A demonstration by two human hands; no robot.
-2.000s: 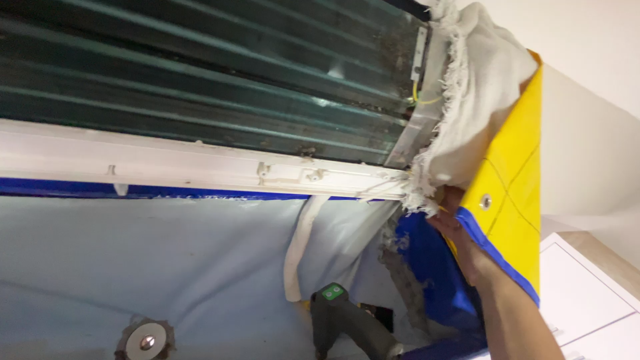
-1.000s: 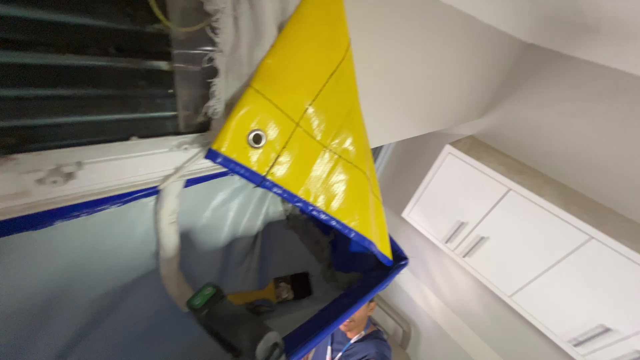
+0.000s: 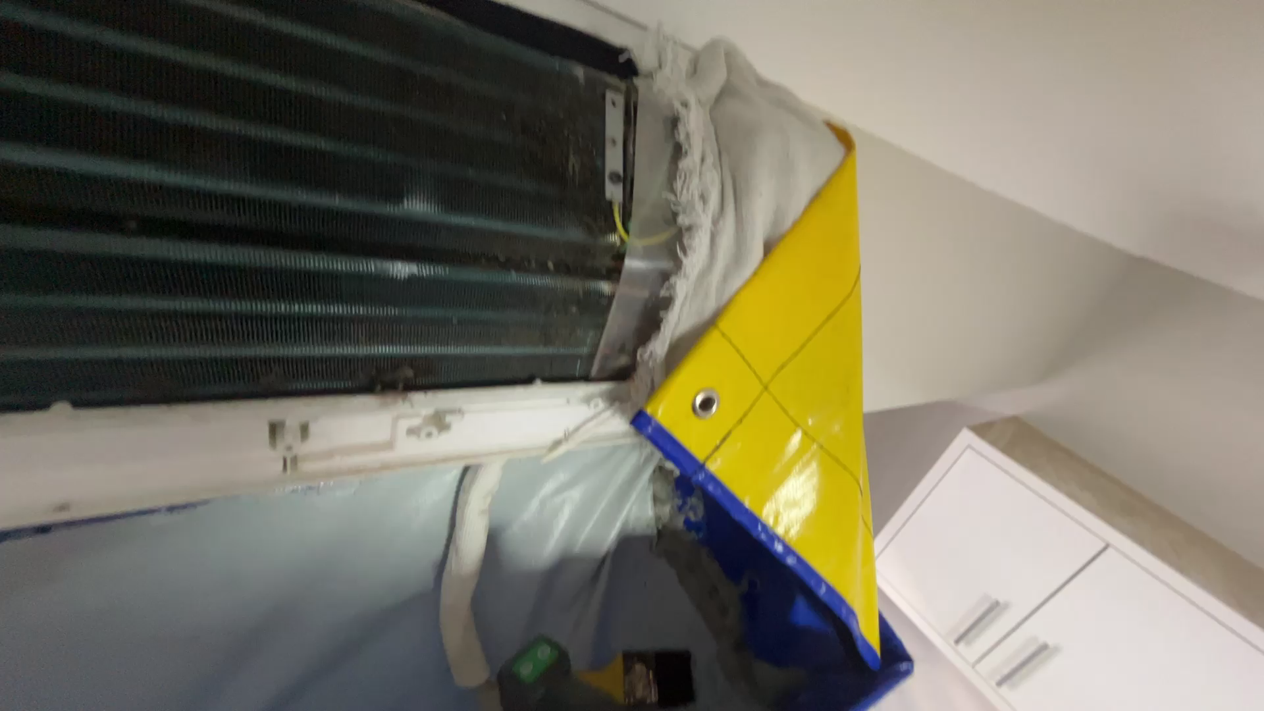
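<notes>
Neither of my hands is in view. The finned coil of an air conditioner's indoor unit [image 3: 316, 217] fills the upper left, above its white plastic base [image 3: 197, 444]. A frayed white cloth [image 3: 750, 168] covers the unit's right end. A yellow tarpaulin flap [image 3: 790, 395] with a metal eyelet [image 3: 705, 403] and blue edging hangs over the cloth's lower part. Below lies a grey-blue plastic sheet [image 3: 247, 602] with a white wrapped hose [image 3: 466, 583] hanging before it. At the bottom edge are a dark tool with a green panel [image 3: 536, 660] and a brush with dark bristles [image 3: 671, 677].
White wall cabinets with bar handles [image 3: 997, 553] stand at the lower right. The sheet's blue rim [image 3: 894, 671] sticks out toward them. A pale wall and ceiling [image 3: 987, 296] run along the right side.
Two seconds ago a hand was at the corner of the yellow flap beside the cloth; it is now out of view. A person seen at the bottom one second ago is also out of view.
</notes>
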